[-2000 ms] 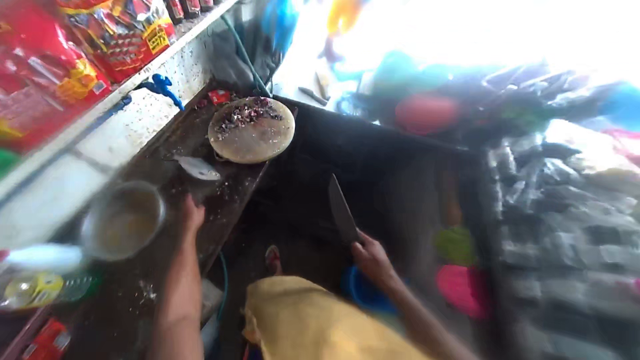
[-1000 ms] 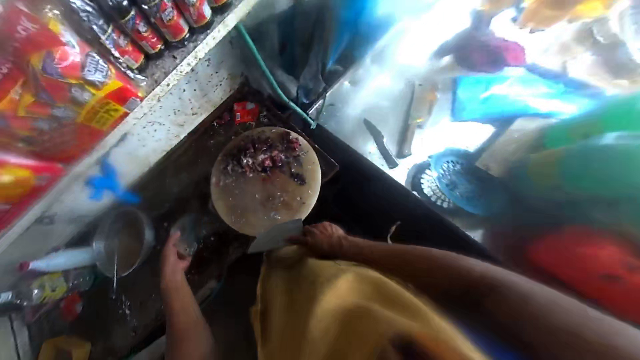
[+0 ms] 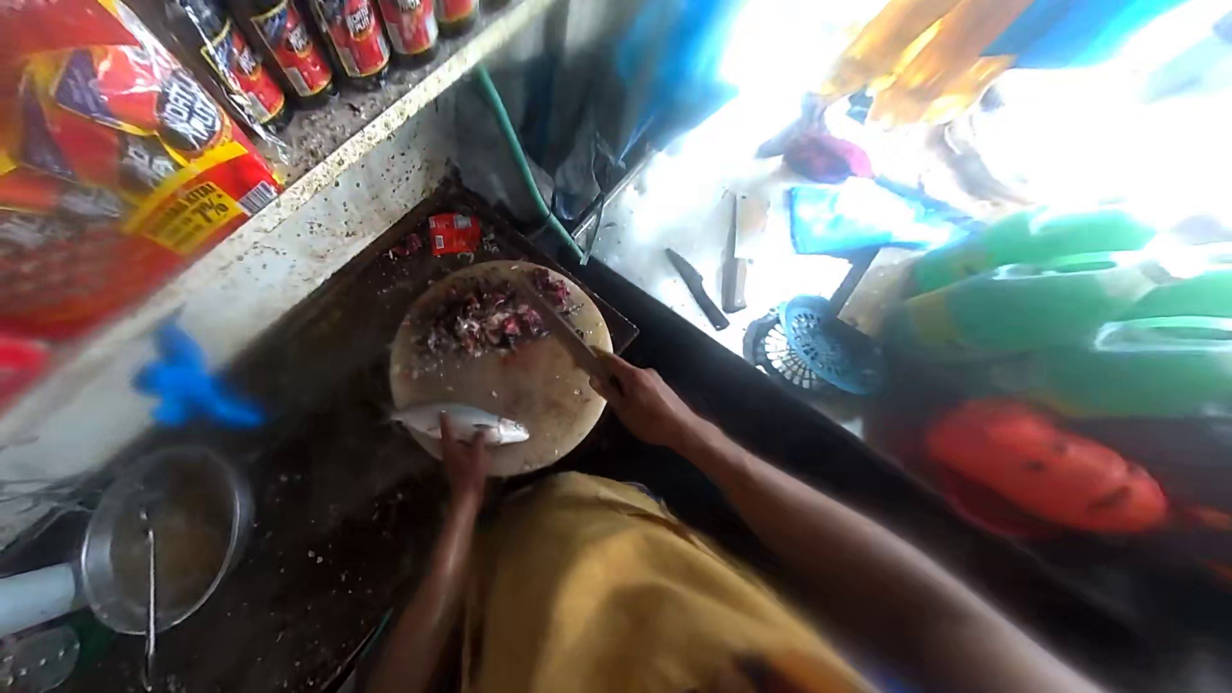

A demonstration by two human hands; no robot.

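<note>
A silvery fish (image 3: 496, 428) lies near the front edge of a round cutting board (image 3: 539, 404). My left hand (image 3: 464, 457) has its fingers on the fish's body and holds it against the board. My right hand (image 3: 640, 395) is shut on the handle of a knife (image 3: 568, 337) at the board's right side. The knife's blade points up and left, over the edge of a heap of dark red fish scraps (image 3: 481, 318) on the far part of the board.
A red packet (image 3: 454, 234) lies behind the board. At lower left stands a metal pot (image 3: 221, 539) with a utensil in it. Two knives (image 3: 698, 287) and blue baskets (image 3: 818, 332) lie at right. Bottles (image 3: 351, 38) stand on the ledge (image 3: 356, 125) at upper left.
The fish, seen left of the board two seconds ago, is now on it under my left hand. My right hand has brought the knife over the board. The view has turned.
</note>
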